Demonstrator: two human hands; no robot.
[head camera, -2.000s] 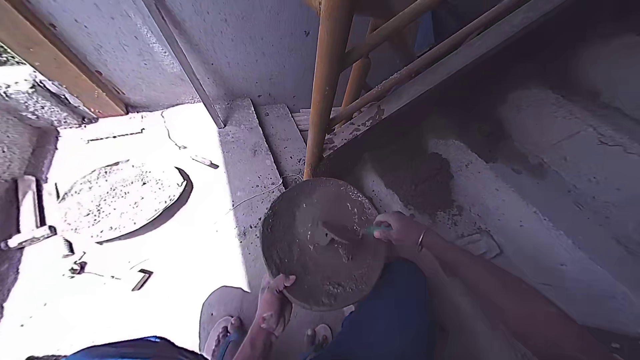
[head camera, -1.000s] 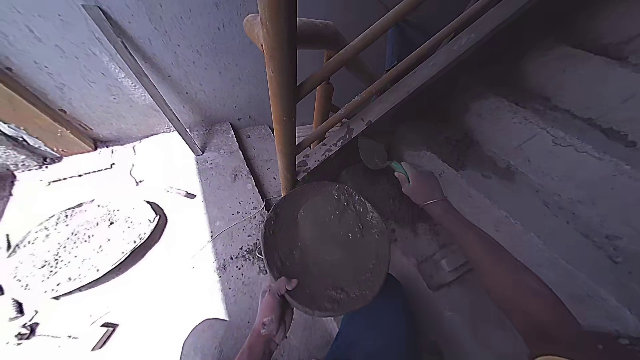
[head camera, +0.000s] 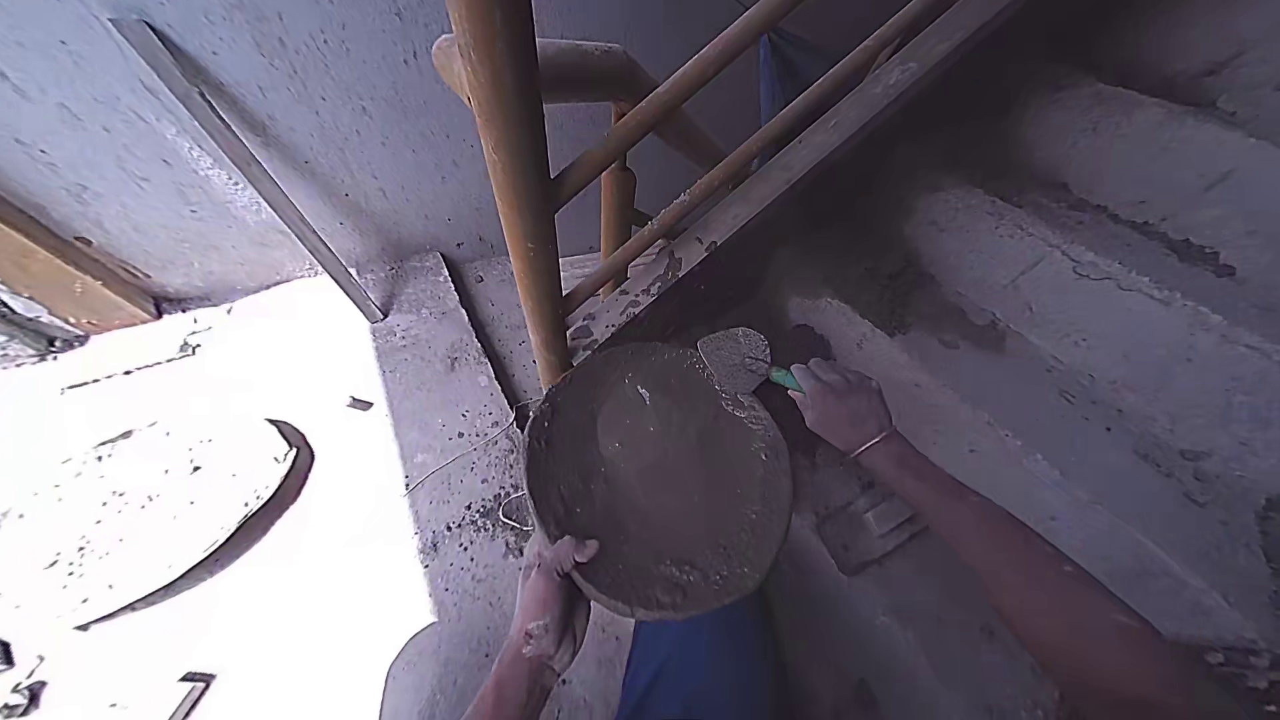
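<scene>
My left hand (head camera: 555, 590) grips the near left rim of a round, shallow pan (head camera: 660, 480), its thumb over the edge. Wet grey mortar (head camera: 665, 450) coats the inside of the pan. In my right hand (head camera: 845, 405) is the green handle of a pointing trowel (head camera: 736, 360), whose mortar-smeared blade lies at the pan's far right rim. Behind the trowel, dark wet mortar (head camera: 810, 345) lies by the end of a concrete step.
A yellow metal railing post (head camera: 515, 200) stands just beyond the pan. Concrete steps (head camera: 1080, 330) rise at the right, with a flat rectangular float (head camera: 870, 525) on the surface below. A large round pan (head camera: 150, 520) sits in bright sun at left.
My right hand has moved the trowel from inside the pan out to the mortar by the steps, then back to the pan's rim. My left hand has kept its hold.
</scene>
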